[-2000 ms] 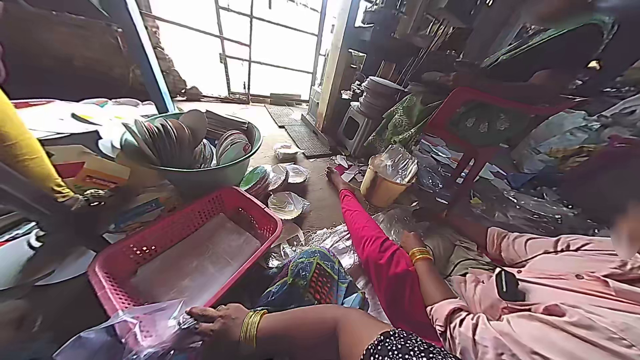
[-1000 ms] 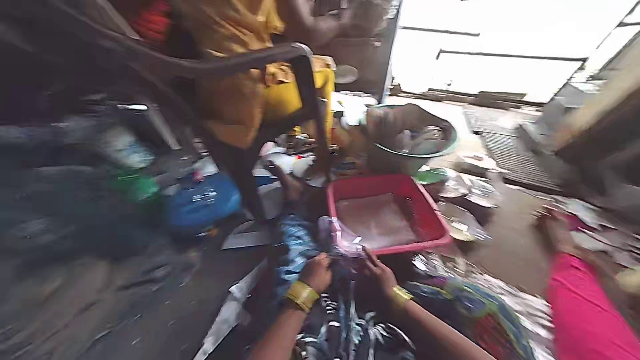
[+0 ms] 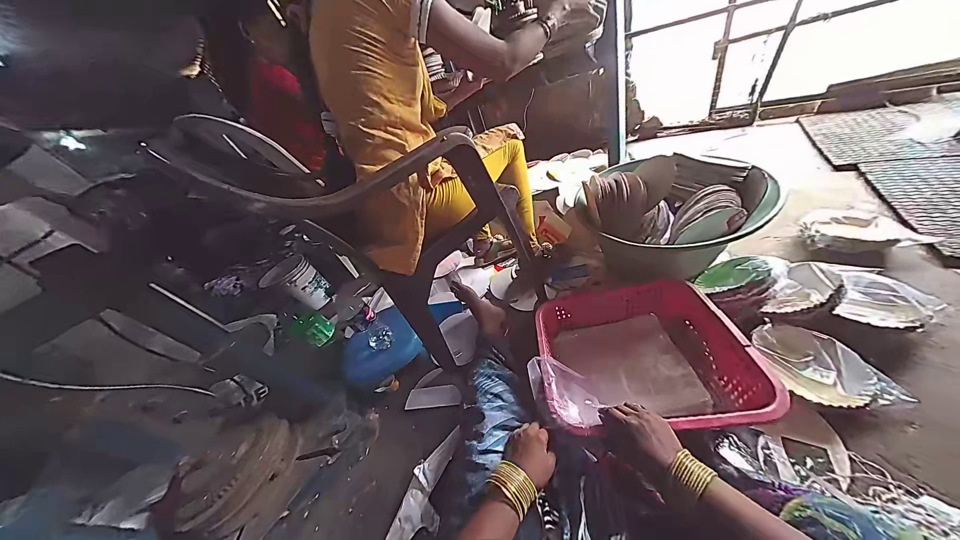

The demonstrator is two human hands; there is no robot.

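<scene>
My left hand (image 3: 531, 451), with gold bangles at the wrist, is closed over the patterned blue cloth (image 3: 491, 405) on my leg; whether something is in its fingers I cannot tell. At the near edge of the red plastic basket (image 3: 750, 375), my right hand (image 3: 641, 433) has its fingers on a clear plastic bag (image 3: 574, 394). The bag lies over the basket's near left corner. A flat, pale sheet or panel (image 3: 637, 360) rests inside the basket. Beyond it stands a green tub (image 3: 660, 259) holding stacks of round plates (image 3: 705, 214).
A person in orange and yellow (image 3: 375, 112) sits on a plastic chair (image 3: 442, 150) at upper left. Plastic-wrapped stacks of plates (image 3: 817, 364) lie on the floor to the right. A blue stool (image 3: 367, 360), a white bucket (image 3: 300, 281) and floor mats (image 3: 915, 187) are around.
The view has swung left since two seconds ago. My left hand, out of sight then, has come into view near my right hand. The neighbouring person's pink sleeve has left the view.
</scene>
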